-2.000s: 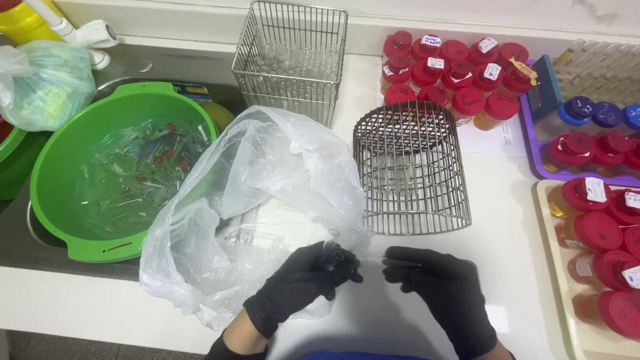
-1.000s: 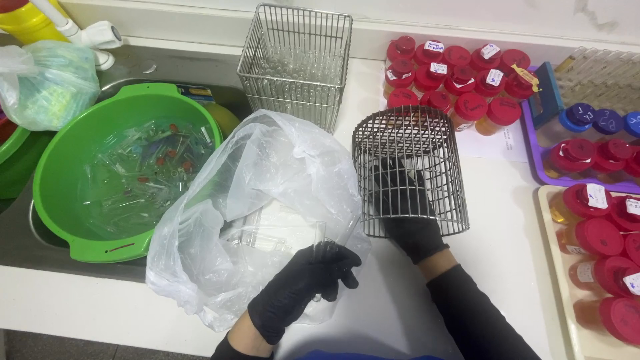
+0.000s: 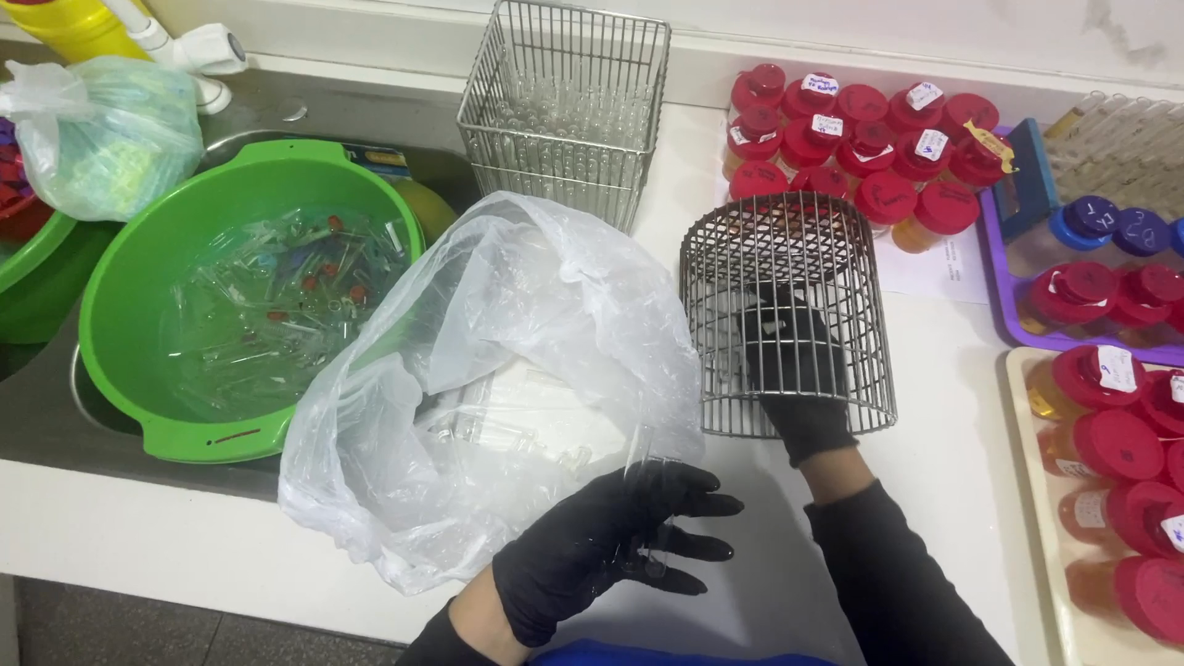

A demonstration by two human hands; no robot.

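Observation:
My left hand (image 3: 615, 541), in a black glove, holds clear glass tubes upright against the palm, in front of an open plastic bag (image 3: 370, 435). Inside that bag lie more glass tubes (image 3: 499, 433) and something white. My right hand (image 3: 795, 361), gloved too, reaches into a wire basket (image 3: 869, 370) that lies on its side with its mouth toward me. The wires partly hide its fingers, so what they hold cannot be told. Behind the bag stands a square wire basket (image 3: 555, 148) filled with upright glass tubes.
A green basin (image 3: 120, 379) of water with glass tubes and small red pieces stands in the sink at left, beside a tied plastic bag (image 3: 111, 139). Red-capped jars (image 3: 860, 111) stand behind the basket. A purple tray (image 3: 1004, 277) and a cream tray (image 3: 1036, 462) hold more jars at right.
Two seconds ago both hands were near each other in front of the bag. My right hand has since moved away into the wire basket, while my left hand has stayed by the bag.

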